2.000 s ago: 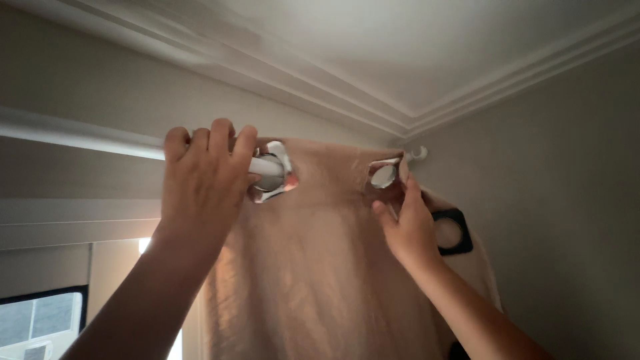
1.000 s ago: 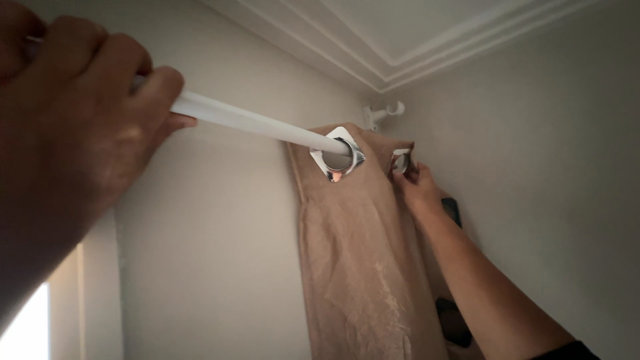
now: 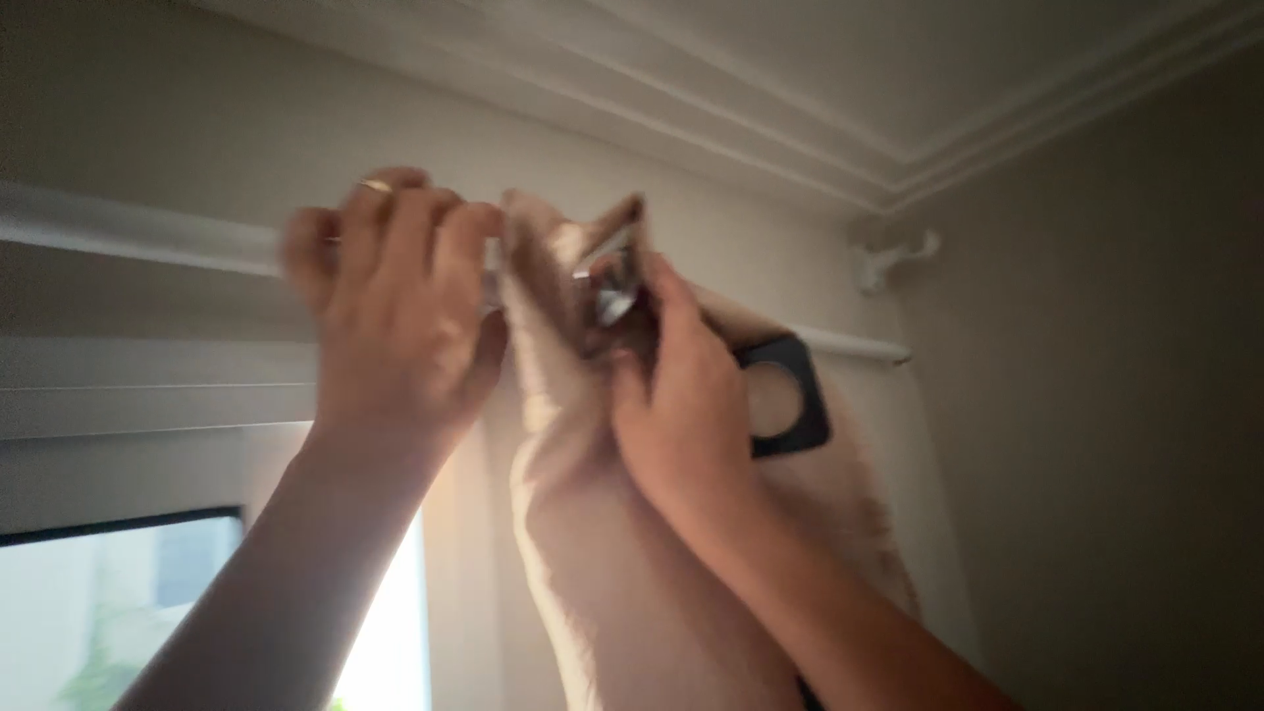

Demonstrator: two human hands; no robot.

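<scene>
My left hand [image 3: 395, 286] is closed around a white curtain rod [image 3: 148, 237], just left of the bunched top edge of a beige curtain [image 3: 662, 573]. With its thumb and fingers, my right hand [image 3: 686, 405] pinches the curtain top beside a shiny silver eyelet [image 3: 614, 286]. A dark square eyelet backing [image 3: 815, 395] shows on the cloth right of that hand. The rod's far end [image 3: 859, 346] sticks out past the curtain, below and apart from a white wall bracket [image 3: 874, 267]. Motion blur softens the hands and cloth.
A bright window [image 3: 118, 592] is at the lower left, under a pale horizontal frame [image 3: 148, 385]. Ceiling molding [image 3: 691, 109] runs above, meeting the dark right wall [image 3: 1106, 395] at the corner.
The curtain top is now bunched close to my left hand, where a length of bare rod showed between them one second ago. The rod's far end now shows beyond the cloth.
</scene>
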